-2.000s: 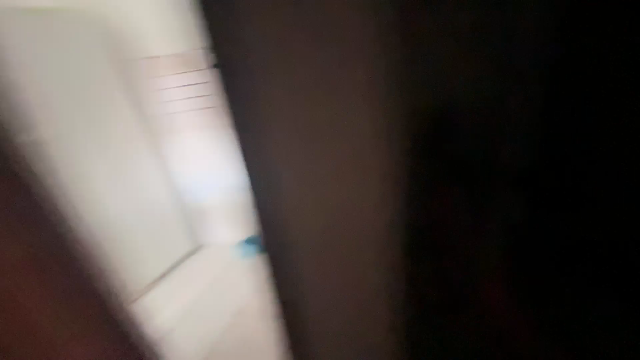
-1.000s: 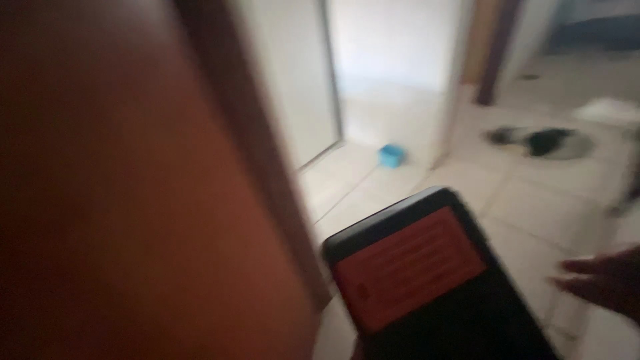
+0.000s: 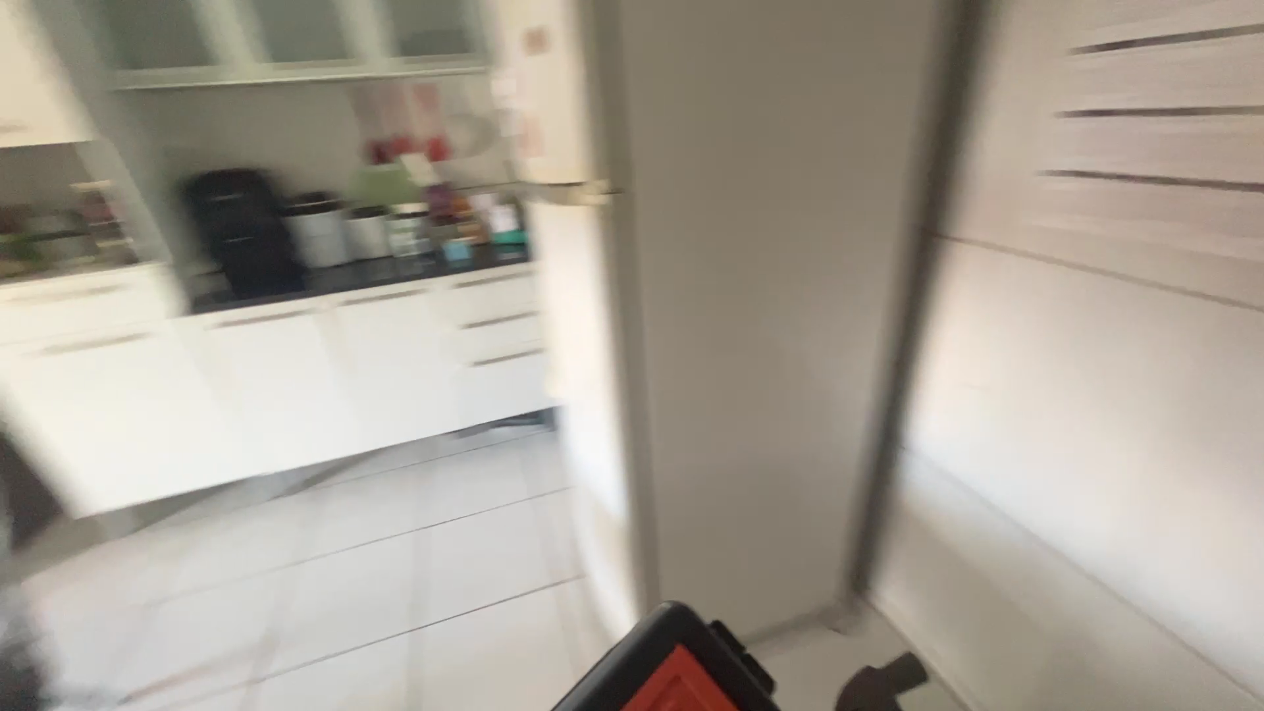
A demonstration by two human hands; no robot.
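A black case or device (image 3: 681, 627) with an orange-red panel (image 3: 681, 686) juts up from the bottom edge, right of centre. Most of it is cut off below, so its kind is unclear. Neither my left hand nor my right hand can be made out, and any hold on the case is hidden. Close by on the right, a small dark curved thing (image 3: 884, 681) shows at the bottom edge; what it is cannot be told. Beyond the case stands a tall pale refrigerator (image 3: 770, 346).
White kitchen cabinets (image 3: 365, 375) line the left, under a dark countertop (image 3: 360, 276) with a black appliance (image 3: 242, 232) and several canisters (image 3: 321, 232). Glass-fronted cupboards (image 3: 296, 35) hang above. Pale floor tiles (image 3: 346, 602) spread below; a tiled wall (image 3: 1096, 375) stands right. Motion blurs much of it.
The view has swung and moved past the brown door edge into the kitchen. The black case sits lower in view than a second ago. The hand seen at the right then cannot be made out now.
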